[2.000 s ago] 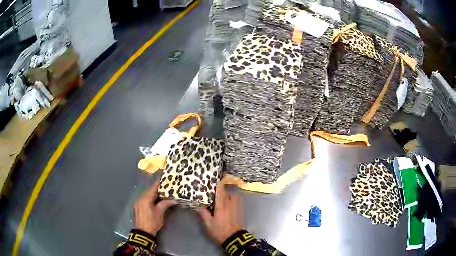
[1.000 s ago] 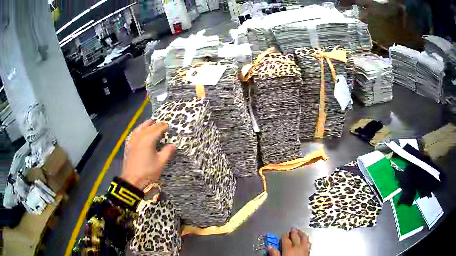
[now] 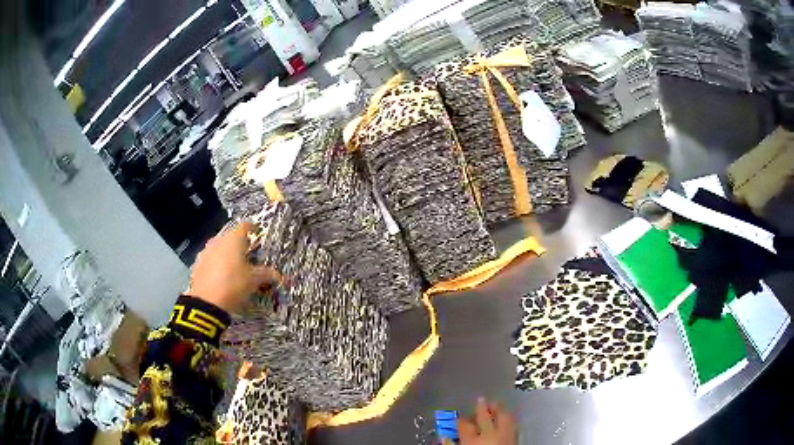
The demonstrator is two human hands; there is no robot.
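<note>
A tall stack of leopard-print cut pieces (image 3: 326,304) leans at the left of the table, its layered grey-brown side facing me. My left hand (image 3: 228,271) is at its upper left end, thumb and fingers against the pieces; blur hides whether it grips any. My right hand (image 3: 487,428) is cut off by the bottom edge, its fingertips beside a blue binder clip (image 3: 446,424); I cannot tell whether they hold it. A small leopard block (image 3: 261,413) lies below my left sleeve. A loose orange strip (image 3: 409,374) runs along the stack's foot.
Tied leopard stacks (image 3: 427,191) with orange strips and white tags stand behind. Loose leopard pieces (image 3: 585,328) lie at right, beside green-and-white items (image 3: 649,265) under black scraps (image 3: 727,252). Pale stacks (image 3: 609,78) stand at the back, brown folded pieces (image 3: 764,169) far right.
My hands left the small leopard block; the left went to the tall stack, the right to the clip. Since the last frame less leopard face shows on the stack's top. The view turned right.
</note>
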